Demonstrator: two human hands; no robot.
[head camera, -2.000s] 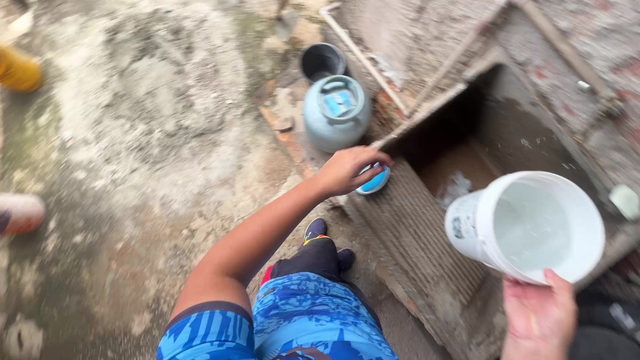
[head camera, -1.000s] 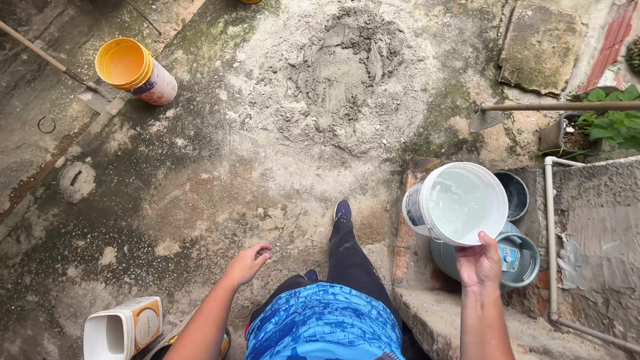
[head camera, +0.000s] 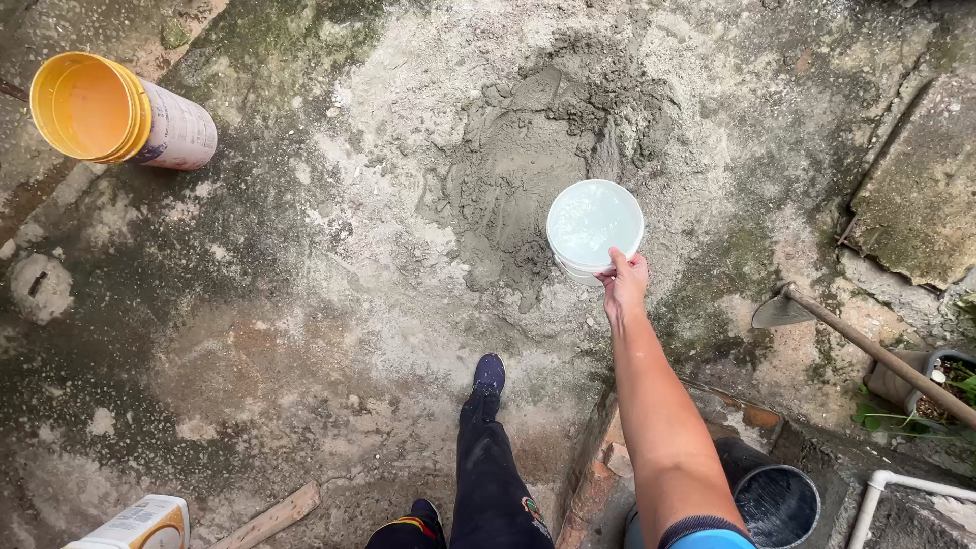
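Observation:
My right hand (head camera: 625, 280) grips the near rim of a white plastic bucket (head camera: 587, 268), thumb over the edge. Clear water (head camera: 596, 221) fills much of it. The bucket is held over the lower right part of a mound of wet grey mortar (head camera: 526, 168), which has a smooth, wet hollow in its middle and dry powder around it. My left hand is out of the frame.
A yellow bucket (head camera: 91, 107) stands at the upper left. A hoe (head camera: 877, 347) leans in from the right by a potted plant (head camera: 949, 389). Lower right are a black bucket (head camera: 778, 503), a brick ledge (head camera: 602, 473) and a white pipe (head camera: 869, 503). A wooden stick (head camera: 271, 518) lies lower left.
My right hand has carried the water bucket from beside the gas cylinder to over the mortar. My left hand, seen earlier, has left the view. The view has moved toward the mortar.

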